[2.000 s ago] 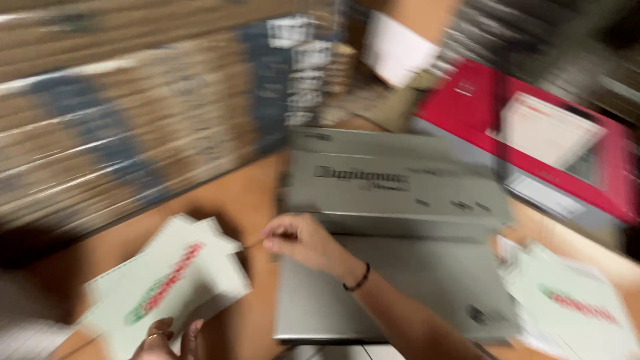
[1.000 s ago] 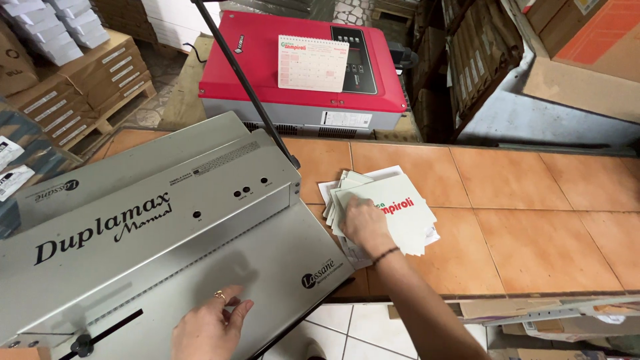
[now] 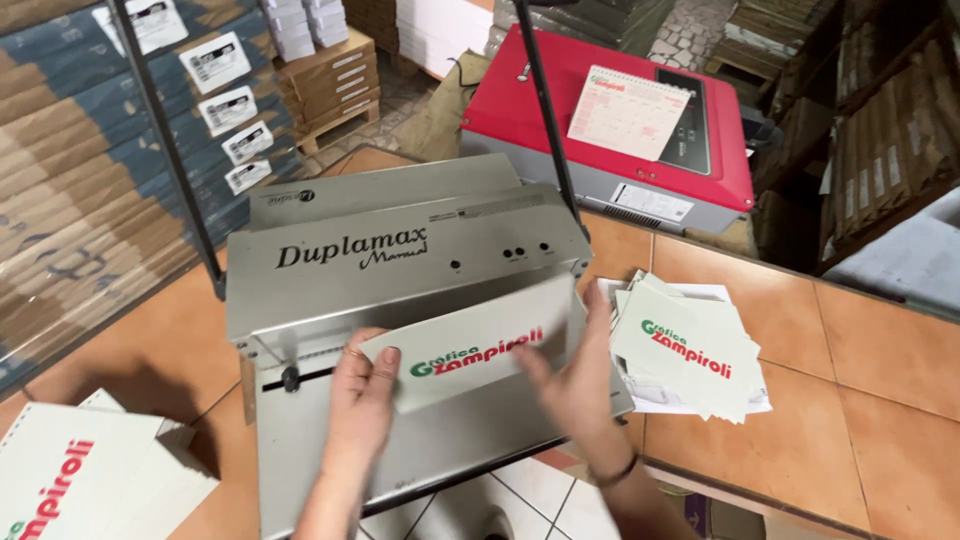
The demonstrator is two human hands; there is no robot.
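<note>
Above the bed of a grey manual punching and binding machine (image 3: pixel 352 277), a pale printed card, or a thin stack of them, (image 3: pixel 480 367) is held tilted. My left hand (image 3: pixel 367 390) pinches its left end between thumb and fingers. My right hand (image 3: pixel 577 375) is at the card's right end, fingers spread and thumb in front; whether it grips the card cannot be told. To the right lies a loose pile of matching cards (image 3: pixel 690 337) on white sheets. At the lower left sits another stack (image 3: pixel 90 465), with punched holes along one edge.
Behind the machine, a spiral-bound calendar (image 3: pixel 628 112) rests on a red and grey machine (image 3: pixel 510 90). Black lever arms (image 3: pixel 169 150) rise at both sides of the punch. Wrapped bundles (image 3: pixel 75 150) stand at left. The counter has orange tiles (image 3: pixel 892 375); stacked packages (image 3: pixel 885 150) stand at far right.
My right hand has moved from the right-hand pile to the card above the machine. My left hand, empty a second ago, now holds the card's left end. The view has swung left.
</note>
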